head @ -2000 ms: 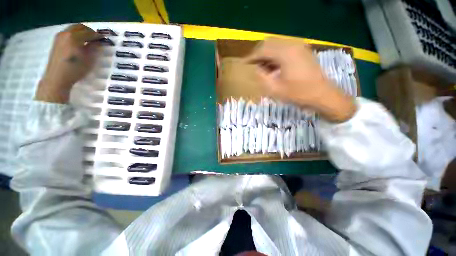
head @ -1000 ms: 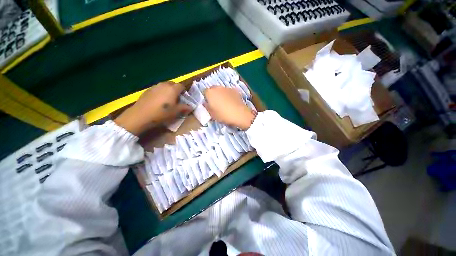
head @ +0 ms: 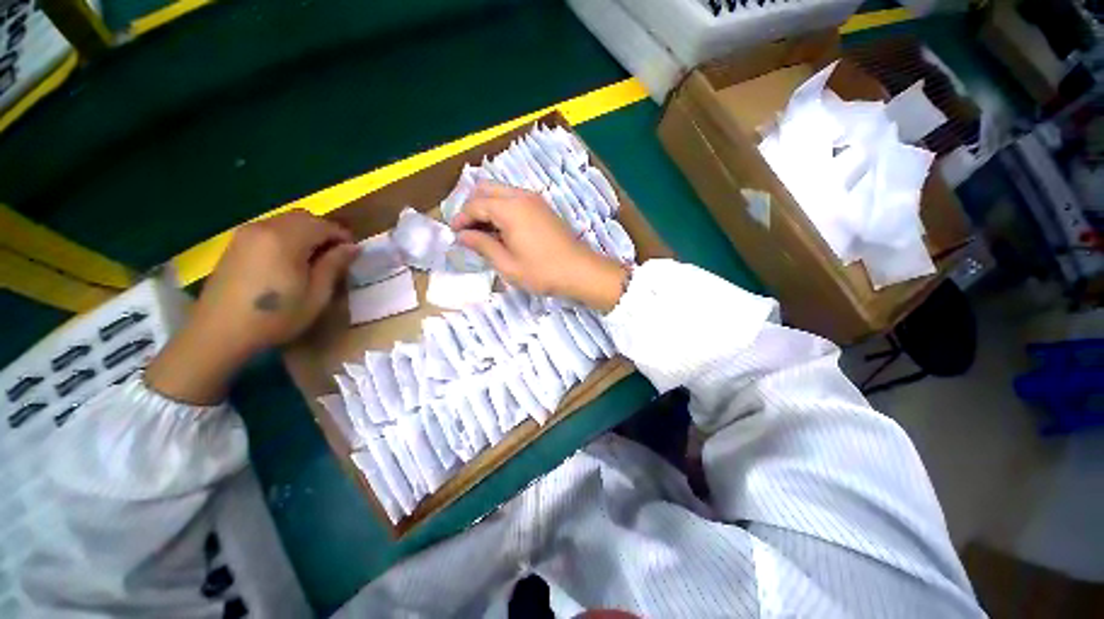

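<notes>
The shallow carton lies tilted in front of me. White wrapped parts stand on edge in tight rows along its near side, and more fill its far right part. My left hand is over the carton's left end, fingertips pinched at the edge of a white wrapping sheet. My right hand pinches a raised, folded white sheet at the carton's middle. Two flat white pieces lie on the carton floor below. Whether a frame part is inside the raised sheet is hidden.
A deep carton heaped with loose white sheets stands at right. A white slotted tray with dark parts lies at left, partly under my left sleeve. A white tray stack is at the top. Yellow edge strips cross the green bench.
My left hand has moved left and nearer, away from my right hand. White sheets now show between the hands, and flat pieces lie on the carton floor. The view has shifted slightly.
</notes>
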